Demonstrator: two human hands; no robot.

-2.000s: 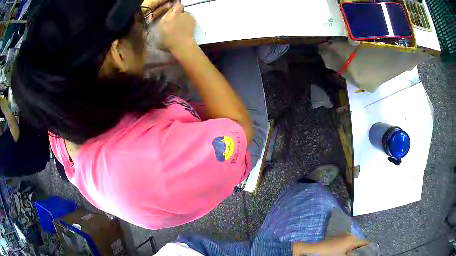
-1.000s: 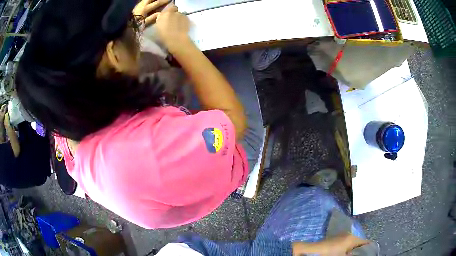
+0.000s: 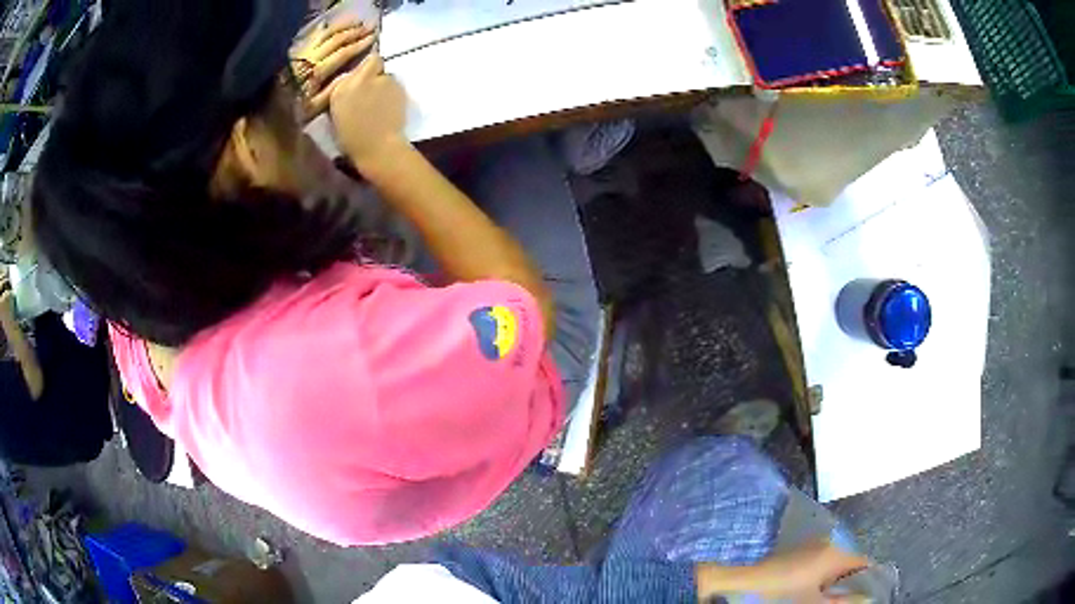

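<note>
My left hand (image 3: 802, 573) is at the bottom edge, right of the middle, partly cut off. Its forearm comes in from the left. The fingers are closed on a flat grey fabric piece (image 3: 806, 527), which lies against my blue checked lap (image 3: 707, 501). A small pale, blurred thing shows at the fingertips; I cannot tell what it is. My right hand is not in view.
A person in a pink shirt (image 3: 354, 401) sits close at the left, hands on a white table (image 3: 566, 71). A white board (image 3: 908, 413) at the right bears a blue-lidded bottle (image 3: 898, 316). A green crate (image 3: 1011, 53) is upper right; a blue bin is lower left.
The view has turned slightly, so the tables, board and bottle sit further left. The other person's fingers have spread on the table. My left hand keeps its hold, almost still.
</note>
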